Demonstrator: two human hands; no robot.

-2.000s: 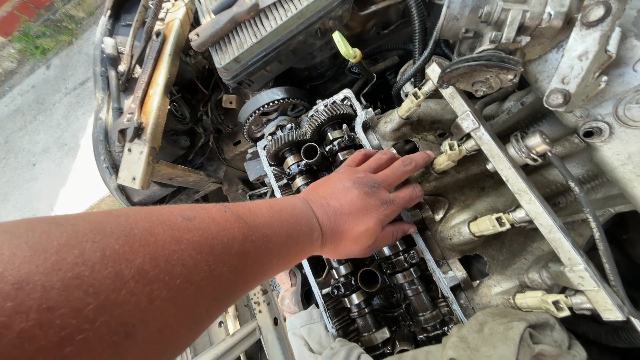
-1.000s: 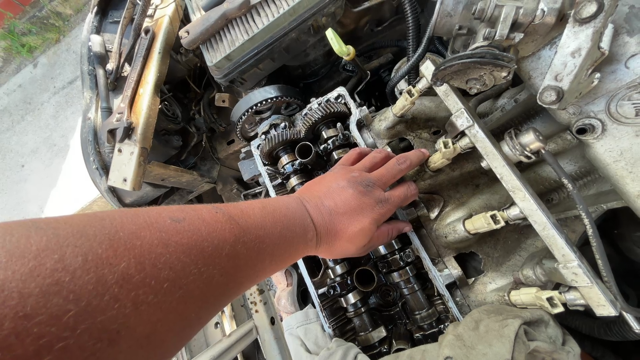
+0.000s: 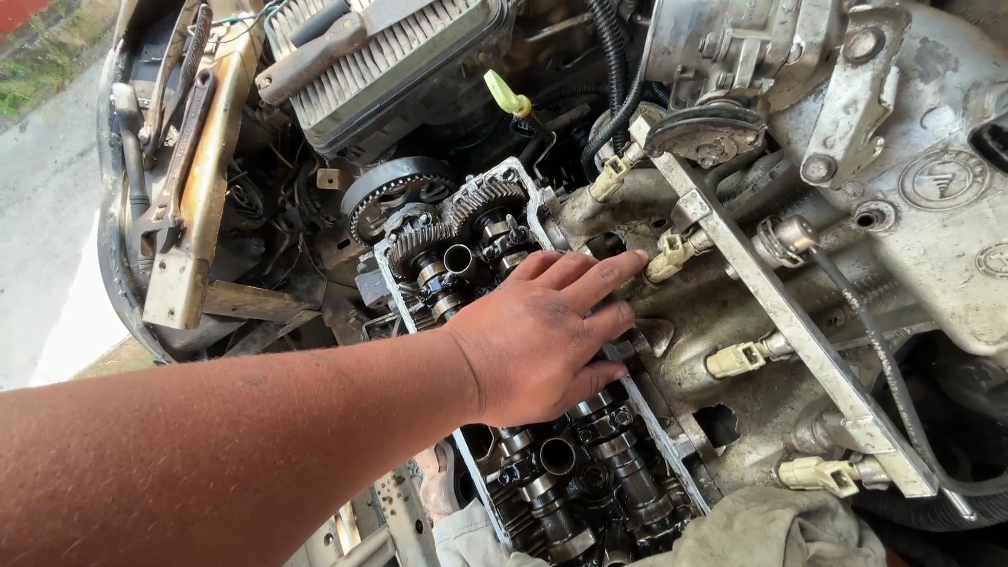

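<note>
My left hand (image 3: 559,339) lies palm down, fingers apart, across the middle of an opened cylinder head (image 3: 669,453) with nothing visible in its grasp. Its longest finger reaches past the rim to beside a pale fuel injector connector (image 3: 668,258). The thumb lies over the right rim. Two meshed camshaft gears (image 3: 420,242) show above the hand, and dark oily camshafts (image 3: 630,468) and a round tube opening (image 3: 557,455) show below it. The hand and forearm hide the middle of the head. My right hand is not in view.
A toothed timing belt pulley (image 3: 402,197) is at the head's upper end. Beyond it, a brush-like or pleated air filter (image 3: 386,59) bears a wooden-handled tool (image 3: 315,59). An adjustable wrench (image 3: 183,161) rests at left. A metal fuel rail (image 3: 795,315) runs along the right; grey cloth (image 3: 776,531) lies below.
</note>
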